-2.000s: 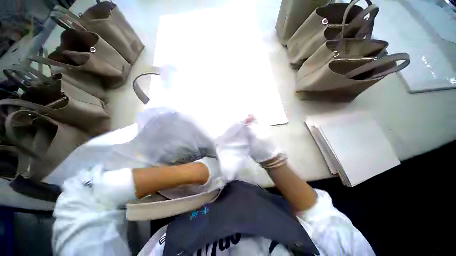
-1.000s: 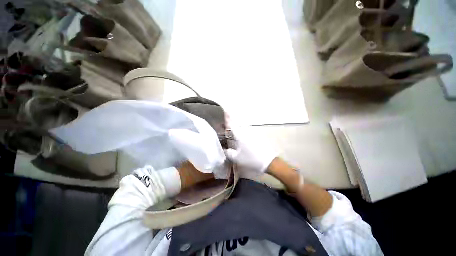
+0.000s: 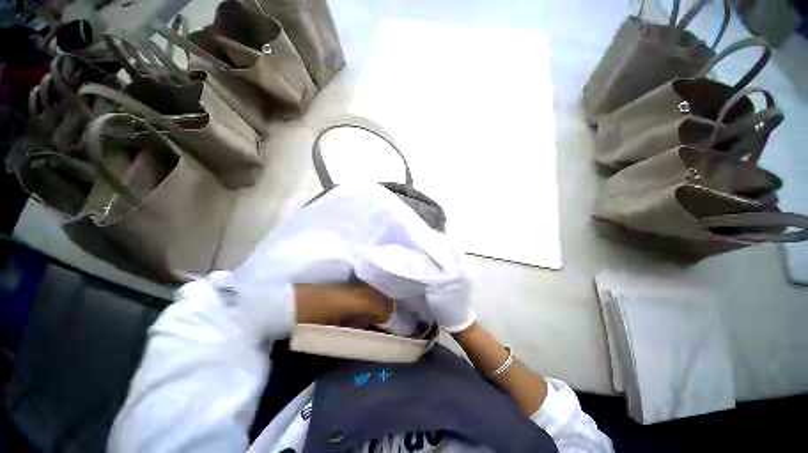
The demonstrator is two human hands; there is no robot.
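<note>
A taupe tote bag lies against my apron, with one handle looped up beyond it and the other toward me. Thin white stuffing paper billows over and into its mouth and hides much of it. My left hand is at the bag mouth under the paper; its fingers are hidden. My gloved right hand is at the right side of the mouth, closed on the bag's rim, with paper against it. A bright white tissue stack lies flat beyond the bag.
Several taupe bags stand at the left and at the right of the pale table. A thicker white paper pad lies at the near right edge. A grey bench surface shows at lower left.
The view has shifted, so the table's things sit lower in it. The paper, spread out leftward a second ago, is now bunched over the bag mouth. My left hand remains at the mouth.
</note>
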